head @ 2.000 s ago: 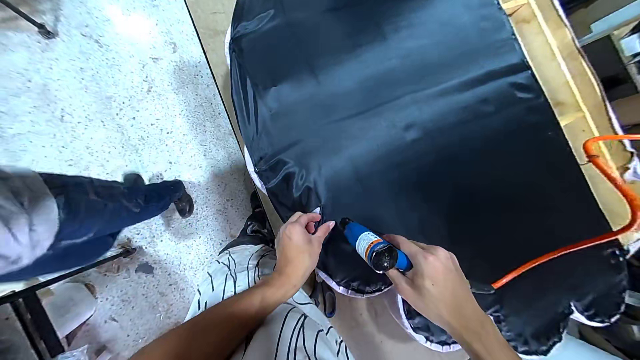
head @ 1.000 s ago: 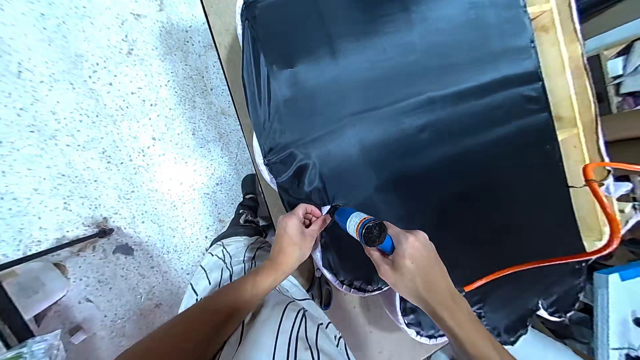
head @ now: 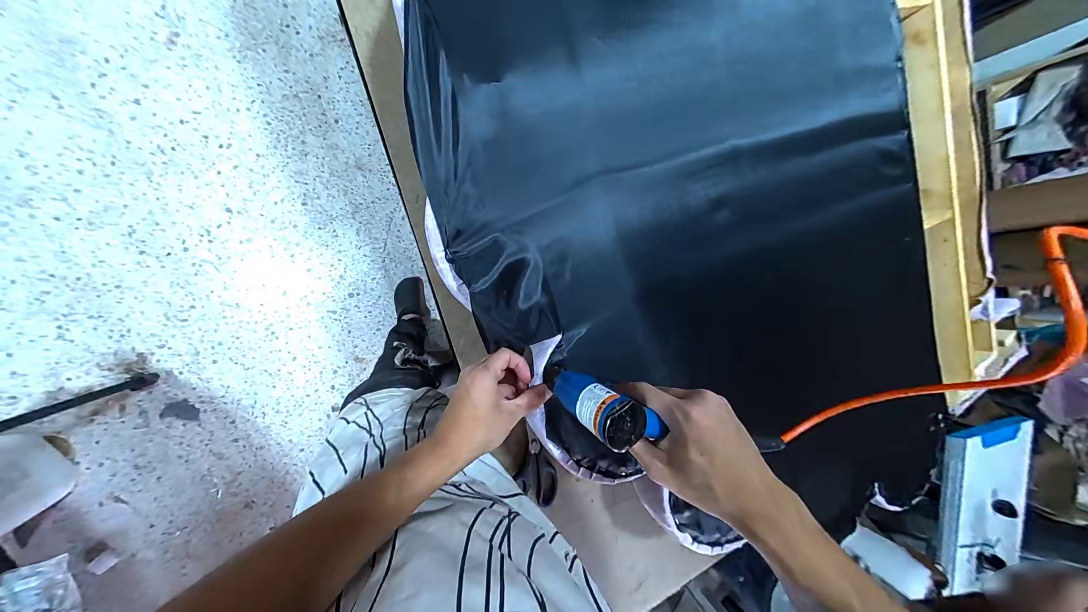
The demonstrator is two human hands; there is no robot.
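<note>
My right hand (head: 701,442) grips a blue pneumatic staple gun (head: 599,408), its nose on the scalloped edge of a black lining fabric (head: 722,255). An orange air hose (head: 901,391) runs from the tool's handle to the right. With thumb and fingers, my left hand (head: 493,395) pinches the pale fabric edge (head: 544,353) just left of the nose. The black fabric covers a wooden frame (head: 939,221), which is bare along the right side. Wrinkles gather in the fabric above my left hand.
Scissors (head: 541,476) lie on the board tabletop (head: 586,518) near my body. A metal level (head: 986,501) is at the lower right, beside cluttered shelves (head: 1037,204). The table's left edge borders a speckled floor (head: 212,212), where a dark metal bar (head: 81,401) extends.
The person at the left two seconds ago is out of view. Both hands stay close together at the fabric edge, where a pale strip now stands up between them.
</note>
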